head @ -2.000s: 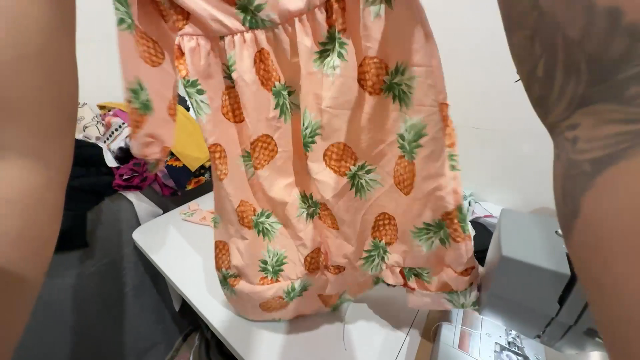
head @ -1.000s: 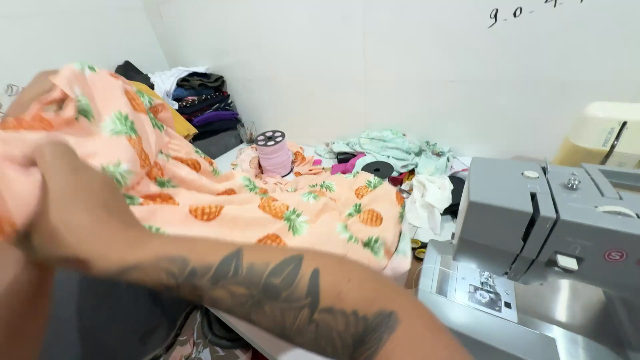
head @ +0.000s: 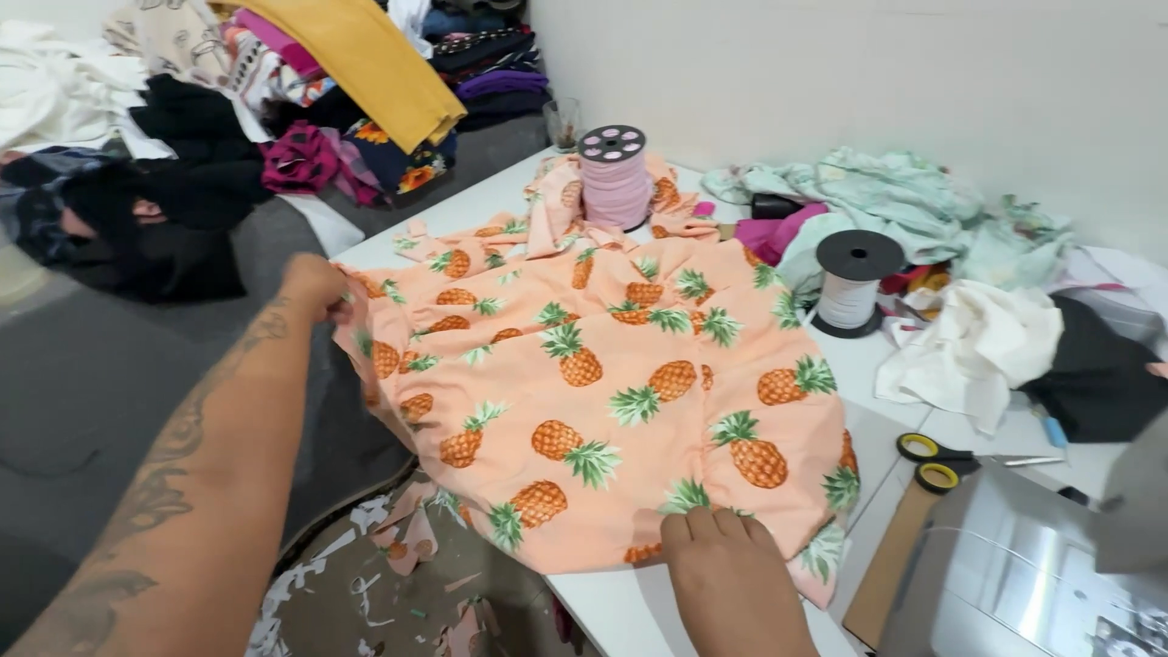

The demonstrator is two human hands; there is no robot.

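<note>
A peach garment with a pineapple print (head: 630,392) lies spread over the white table, its lower left part hanging past the table edge. At its far left edge, my left hand (head: 318,285) pinches the cloth. My right hand (head: 725,557) rests on the garment's near edge with its fingers curled; whether it grips the fabric cannot be told. Behind the garment a spool of pink tape (head: 614,187) stands on peach scraps, and a spool of white elastic (head: 853,297) is to its right.
Scissors with black and yellow handles (head: 954,459) lie beside a grey sewing machine (head: 1004,557) at right. Mint cloth (head: 894,205) and white cloth (head: 976,342) are piled behind. Folded clothes (head: 365,68) heap on a grey surface at left. Fabric scraps (head: 411,538) litter the floor.
The garment was held up before me two seconds ago, then drawn across the table; now it lies spread out. My hands have moved apart. The view has turned and tilted down.
</note>
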